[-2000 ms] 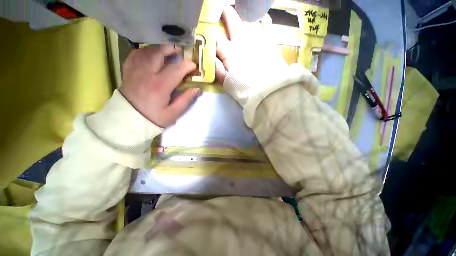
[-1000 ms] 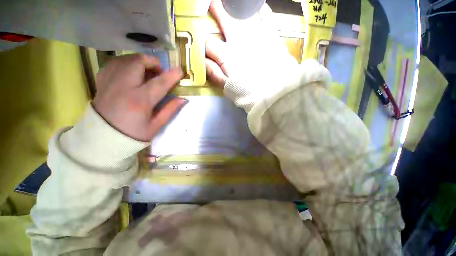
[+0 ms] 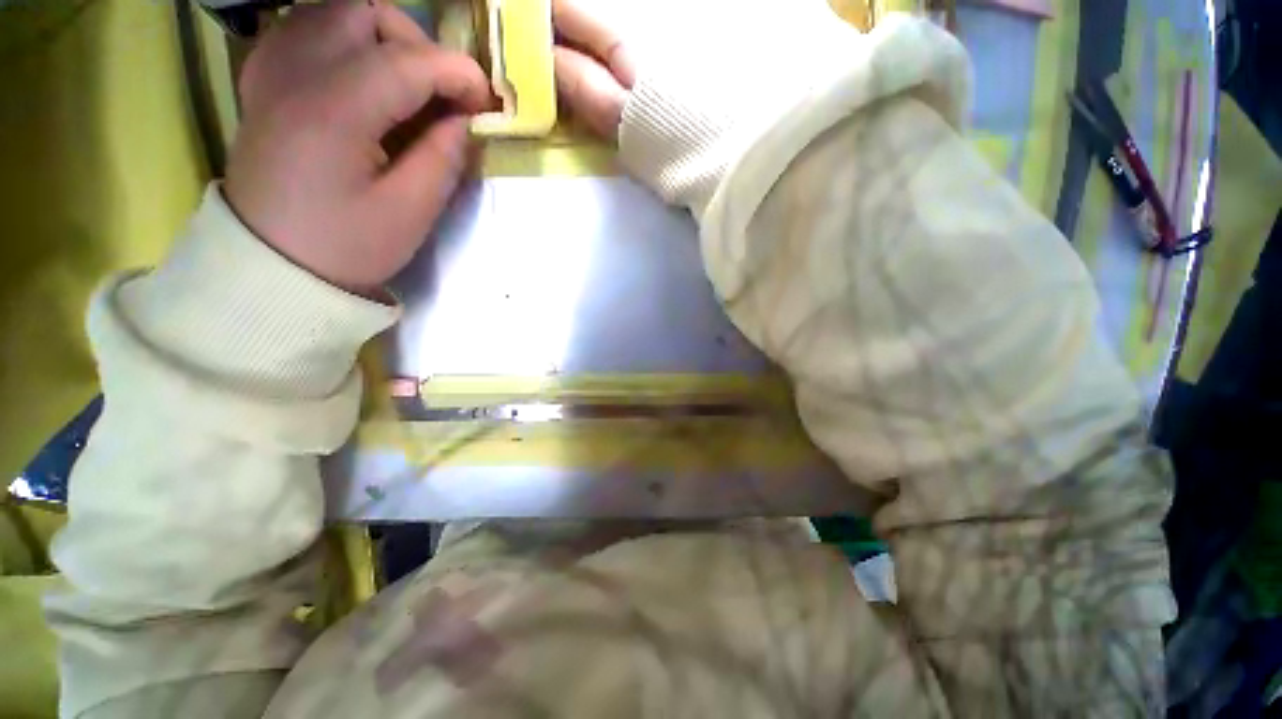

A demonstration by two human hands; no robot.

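The yellow sewing template (image 3: 532,70) is at the top centre, cut off by the upper edge, with part of its slotted opening showing. My left hand (image 3: 352,134) is at its left side, index fingertip at the slot's lower left and thumb curled below. Whether the fingers pinch a strap end cannot be seen. My right hand (image 3: 593,68) is close against the template's right side, partly cut off by the top edge and washed out by the lamp. What lies under its fingers is hidden. The pale work plate (image 3: 562,281) shows below the template.
Yellow tape (image 3: 605,391) crosses the plate's near part. Red and black thread snips (image 3: 1129,169) lie on the right beside a pink tape line. A large yellow sheet (image 3: 85,183) fills the left. A yellow piece (image 3: 1244,211) is beyond the plate's right edge.
The view has tipped down, so the template and hands sit higher and the machine head has almost left the picture. My left hand stays at the slot's left side, its thumb closer to the index finger.
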